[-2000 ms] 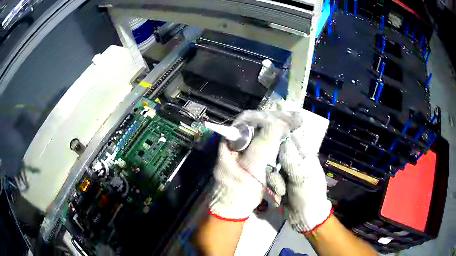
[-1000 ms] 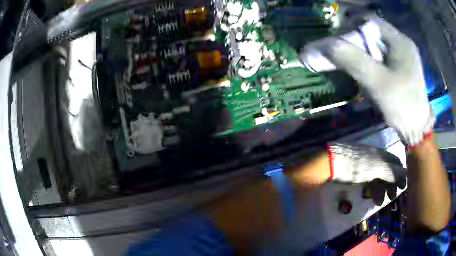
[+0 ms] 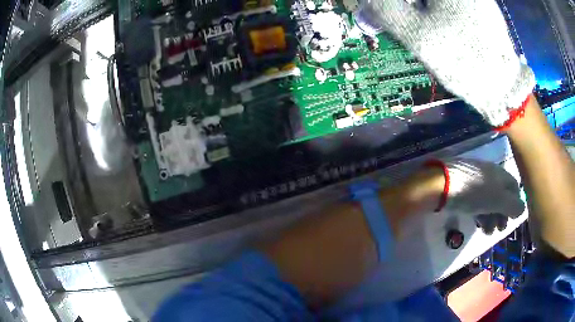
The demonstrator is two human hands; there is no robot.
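Observation:
The green circuit board [image 3: 315, 116] lies in a black carrier [image 3: 302, 182] with white lettering. White glue [image 3: 329, 34] covers a cluster of parts at the upper middle, and a white patch [image 3: 181, 148] sits at the lower left. My right hand [image 3: 447, 53], in a white knitted glove, is over the board's upper right, its top cut off by the frame. It is closed around a pale bottle [image 3: 369, 22], mostly hidden by the glove; its nozzle tip is not clear. My left hand [image 3: 482, 192], gloved, rests on the white panel with fingers bent down; I cannot tell if it holds anything.
An orange transformer [image 3: 268, 41] stands on the board beside silvery heat sinks. A grey metal rail [image 3: 189, 242] runs along the carrier's near side. A dark red round button [image 3: 454, 238] is on the panel below my left hand. A red surface [image 3: 476, 295] shows at the lower right.
Both hands have left their place together beside the board. Since a second ago, my right hand has moved up in view with the bottle. My left hand stays on the panel.

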